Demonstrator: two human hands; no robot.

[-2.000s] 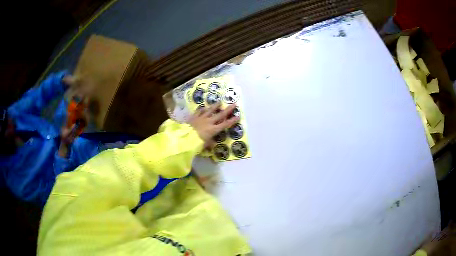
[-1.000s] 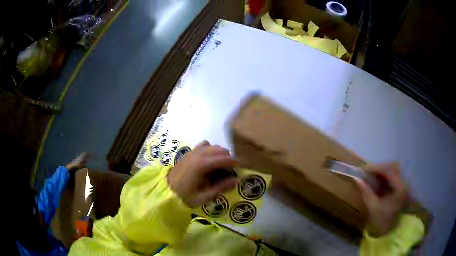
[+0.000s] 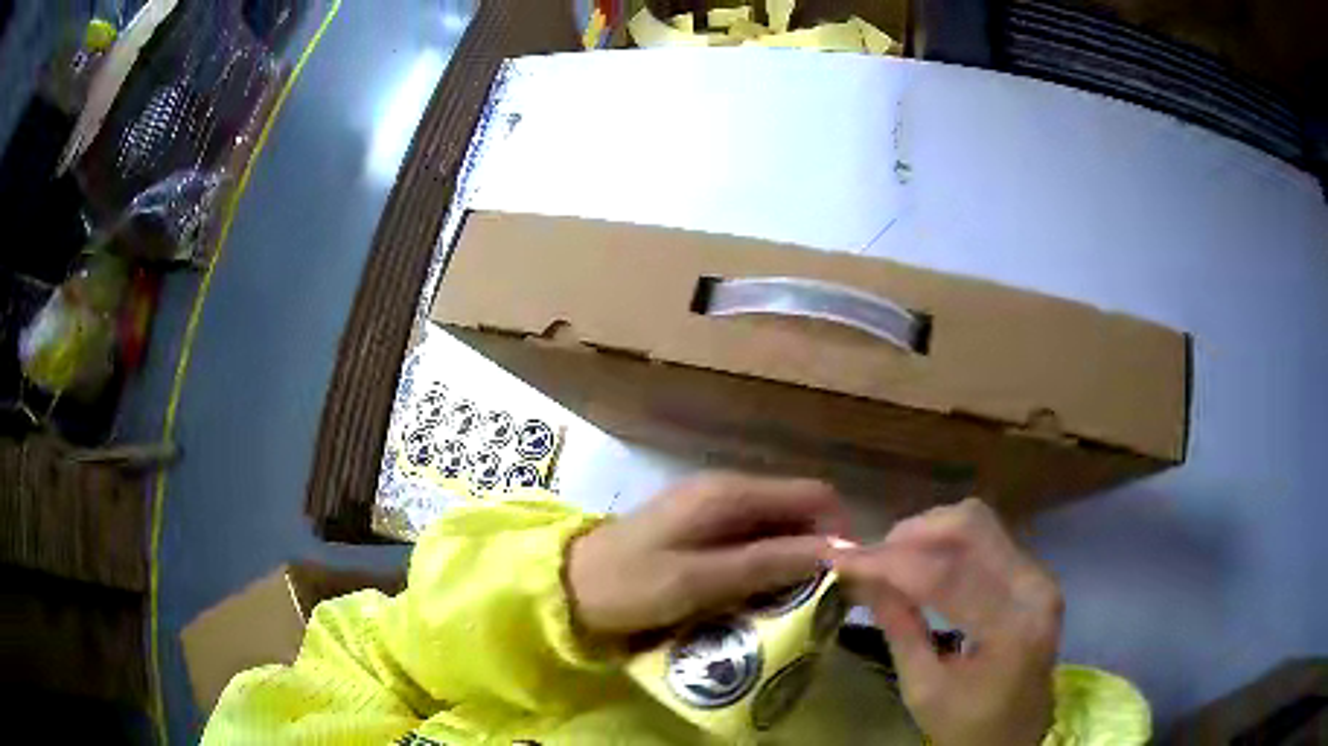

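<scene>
A brown carton [image 3: 626, 284] stands on the white table, its narrow face up, with a whitish carry handle [image 3: 816, 303] in a dark slot and a notched closure edge on my side. My left hand [image 3: 699, 554] holds a yellow sticker sheet [image 3: 779, 656] with several black discs, bent below the fingers. My right hand [image 3: 961, 612] meets the sheet's upper edge with pinched fingertips beside my left fingertips. Whether a sticker is between the right fingertips cannot be told.
Spare label sheets [image 3: 473, 445] lie at the table's [image 3: 655, 131] left near corner. Flattened cardboard [image 3: 382, 321] lines the left side. A waste box with yellow scraps [image 3: 757, 26] is beyond the far edge. Dark ridged stacks [image 3: 1151, 88] stand far right. Another brown box [image 3: 240, 641] is at lower left.
The carton now stands across the table, and my right hand has let go of its handle. My left hand has lifted a sticker sheet off the table, and both hands have come together in front of the carton.
</scene>
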